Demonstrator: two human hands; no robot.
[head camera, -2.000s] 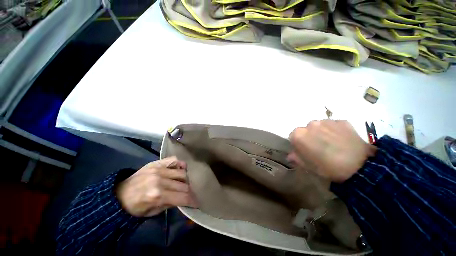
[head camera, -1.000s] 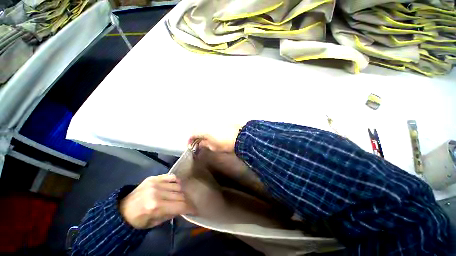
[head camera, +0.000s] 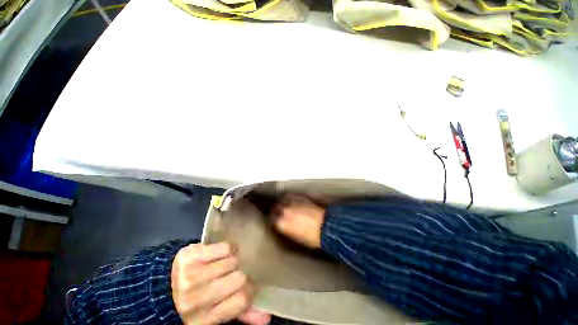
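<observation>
A beige bag (head camera: 304, 305) is held open at the near table edge, its mouth facing up. A small yellow tab (head camera: 217, 202) and a pale or shiny piece show at its left mouth corner. My left hand (head camera: 212, 284) grips the left side of the bag wall, fingers outside, below that corner. My right hand (head camera: 299, 220) is inside the bag mouth, blurred, near the left end; its fingertips are in shadow, so whether it holds anything cannot be told. My right sleeve covers the right part of the bag.
Thread snips (head camera: 461, 146), a slim corded pen-like tool (head camera: 413, 127), a small yellowish block (head camera: 455, 86), a flat tan strip (head camera: 506, 143) and a tool cup (head camera: 539, 166) are on the white table (head camera: 222, 95). Beige bags with yellow edging (head camera: 393, 19) lie at the back.
My right hand has moved from the bag's left mouth corner down into the opening. The left hand still grips the bag's left side. The view has shifted, so table items appear higher.
</observation>
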